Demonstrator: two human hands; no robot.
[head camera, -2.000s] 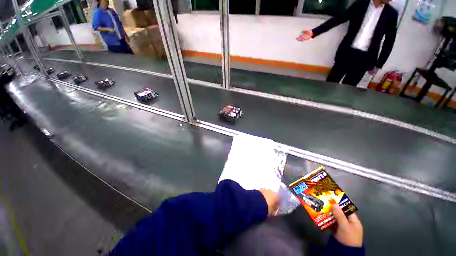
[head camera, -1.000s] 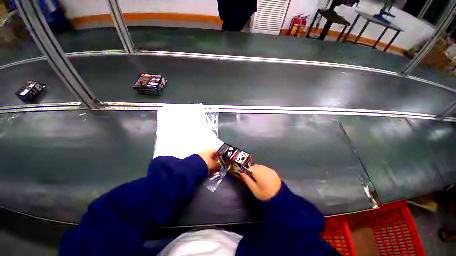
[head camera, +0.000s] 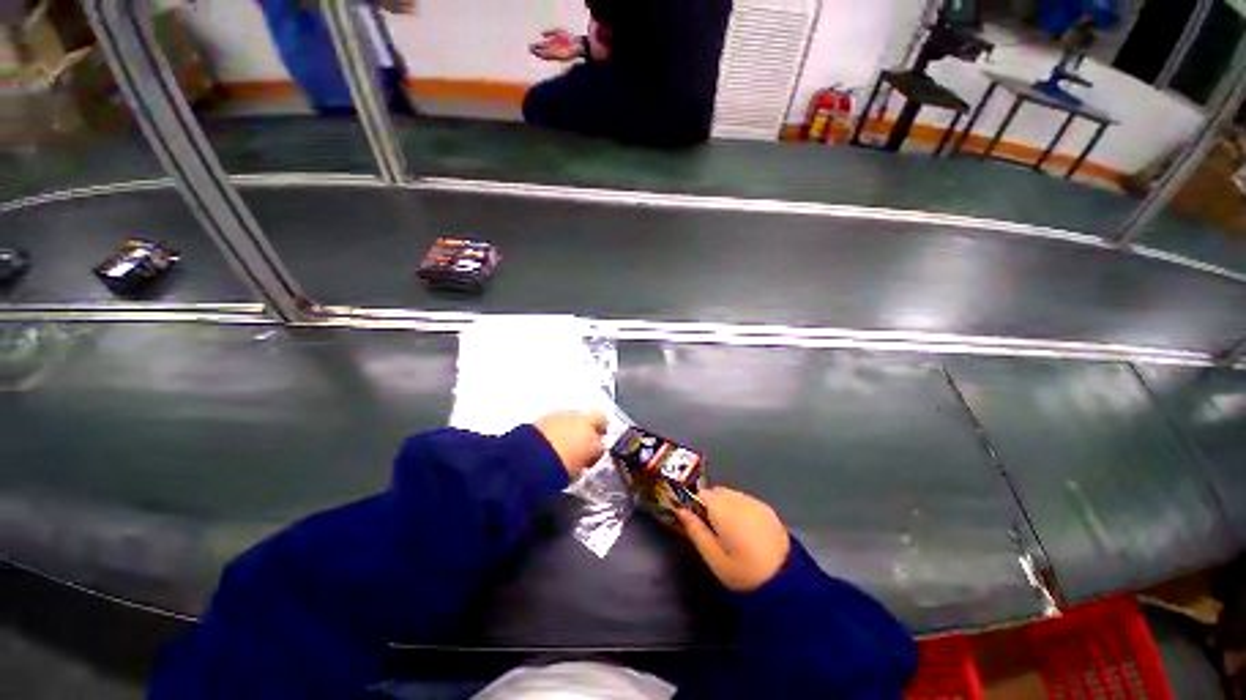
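Observation:
My right hand (head camera: 742, 537) holds a dark retail box (head camera: 661, 469) with small print, tilted, in front of me. My left hand (head camera: 574, 440) is closed at the edge of a clear plastic bag (head camera: 603, 509), whose crinkled loose part hangs between the hands beside the box. Whether the box's end is inside the bag cannot be told. The white stack of poly bags (head camera: 521, 372) lies on the dark green work surface under and beyond my left hand, with glossy clear edges at its right side.
Retail boxes sit on the conveyor belt (head camera: 765, 265), one (head camera: 458, 263) beyond the stack, others at the left. A metal upright (head camera: 205, 192) stands at the side rail (head camera: 806, 338). A red plastic crate (head camera: 1101, 654) is at lower right. Two people stand beyond the belt.
Since two seconds ago the view has swung right and the box has turned from its orange face to a dark side, beside the bag and my left hand. Over the last second the hands have hardly moved.

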